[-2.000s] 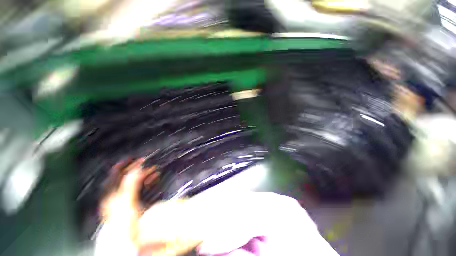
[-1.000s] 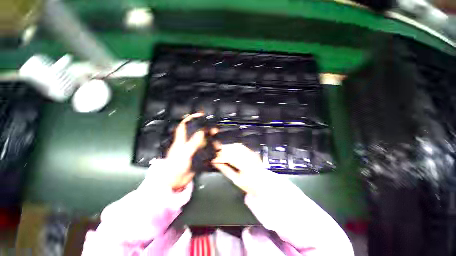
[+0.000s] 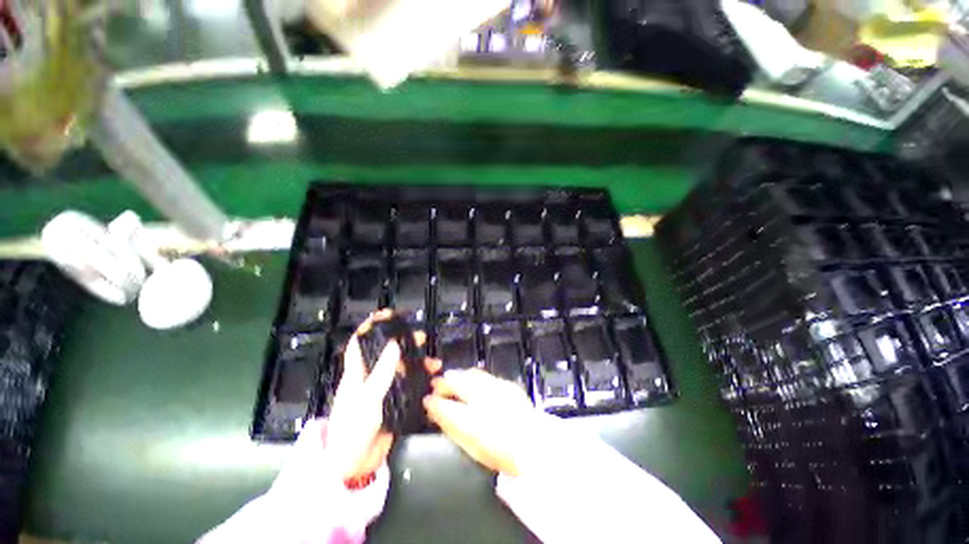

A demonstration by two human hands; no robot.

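Note:
A shiny black blister tray (image 3: 454, 255) with three rows of pockets lies flat on the dark green bench in front of me. My left hand (image 3: 367, 388) holds dark, flat black plastic parts (image 3: 406, 372) above the tray's front edge, left of its middle. How many parts there are cannot be told. My right hand (image 3: 475, 412) is at their right side, with its fingertips touching or close to them; its grip is unclear.
A tall stack of black trays (image 3: 776, 287) stands at the right, another (image 3: 27, 351) at the left edge. A small white fan (image 3: 175, 293) stands left of the tray near a white post (image 3: 159, 159). A green conveyor belt (image 3: 478, 101) runs behind.
The view has steadied and shifted, so the tray appears lower and the right stack shows more clearly. Both hands remain together at the black parts.

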